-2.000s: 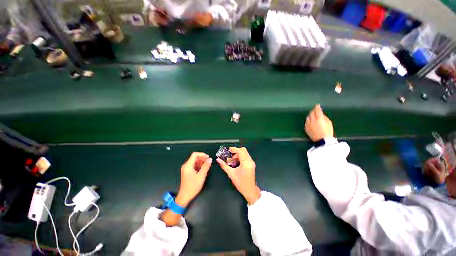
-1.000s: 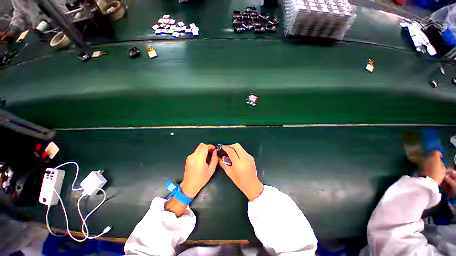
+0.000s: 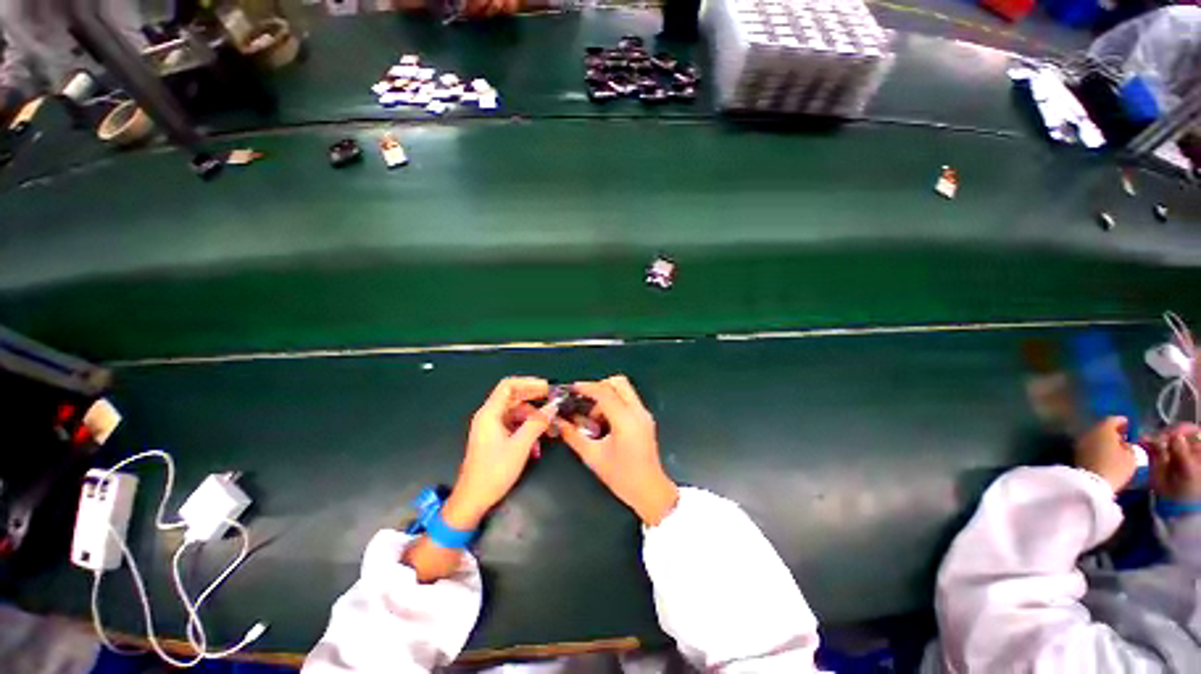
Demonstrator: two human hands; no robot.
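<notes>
A small black housing (image 3: 569, 402) is between the fingertips of both hands, above the dark green work surface (image 3: 738, 461). My left hand (image 3: 502, 435), with a blue wrist strap (image 3: 445, 523), grips it from the left. My right hand (image 3: 616, 435) grips it from the right. The fingers cover most of the housing, and its inner details are too small to tell. Another small housing with a silver-white face (image 3: 660, 273) lies on the green belt beyond the hands.
Power strip (image 3: 103, 519) and white charger (image 3: 213, 506) with cables lie left. White pieces (image 3: 435, 87), housing pile (image 3: 641, 71) and tray stack (image 3: 798, 59) stand on the far side. A board with cell (image 3: 947, 182) lies on the belt. A neighbour's hands (image 3: 1110, 454) are at right.
My left fingers have closed onto the housing, which my right hand held alone two seconds ago. The neighbour's hand has withdrawn from the belt to the right.
</notes>
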